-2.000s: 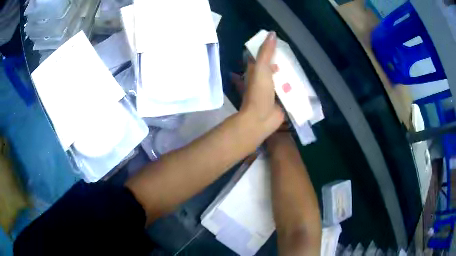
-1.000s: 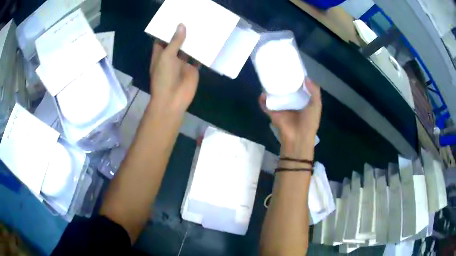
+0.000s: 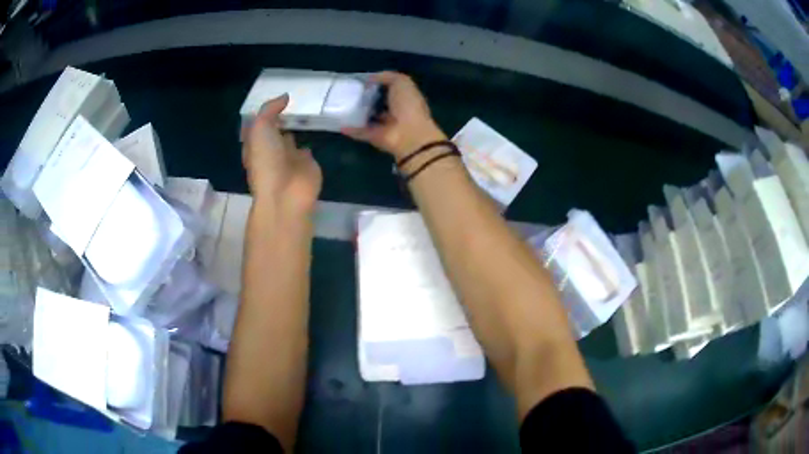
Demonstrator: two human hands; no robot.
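A white carton sleeve (image 3: 288,93) covers the left part of a clear blister tray (image 3: 357,108), whose right end shows a white device. My left hand (image 3: 279,160) grips the sleeve end, thumb on top. My right hand (image 3: 399,115) grips the tray's right end. Both hold the pack above the dark green belt. A pile of flat carton blanks (image 3: 412,284) lies at the centre below. A tray with cable (image 3: 492,164) lies right of my right wrist, and another tray with cable (image 3: 587,270) lies farther right, beside my forearm.
Half-sleeved packs (image 3: 133,244) are piled at the left. Sleeved packs (image 3: 692,257) lean in an overlapping row at the right. A grey strip (image 3: 337,34) crosses the belt at the far side.
The sleeve and tray, held apart one second ago, are now joined, with the tray partly inside the sleeve. My hands have come together. The view has turned, and the cable trays show more fully.
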